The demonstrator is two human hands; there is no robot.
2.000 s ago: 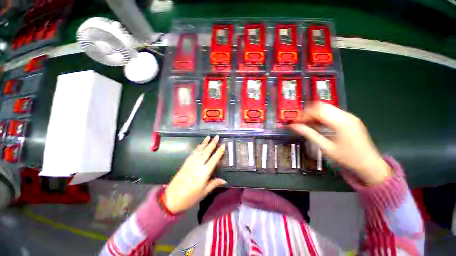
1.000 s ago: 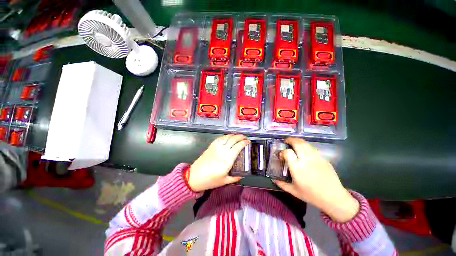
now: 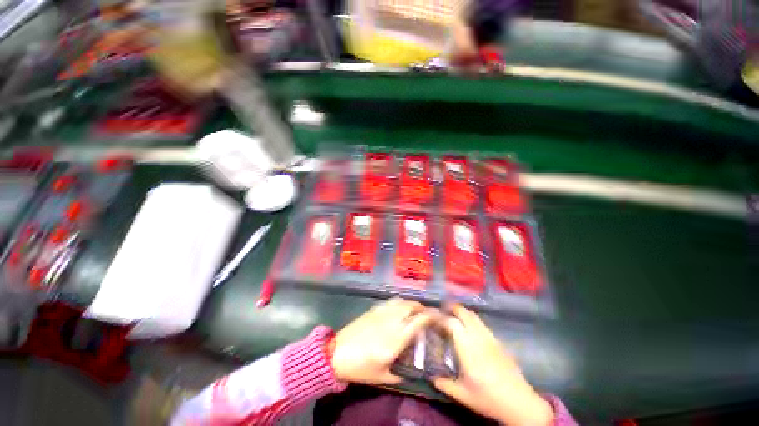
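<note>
The head view is blurred. My left hand and my right hand are close together at the near edge of the dark green bench, around a small group of dark batteries with pale strips. The hands press on them from both sides; the number of batteries cannot be told. Just beyond lies the clear phone tray with two rows of red phones, backs up, with whitish labels showing.
A white box, a white pen and a small white fan stand left of the tray. A red pen lies at its left edge. More trays are far left. A blurred person's hand shows across the belt.
The view has tilted up, showing more of the line beyond. My right hand has left the tray area, and both hands have come closer together around the batteries.
</note>
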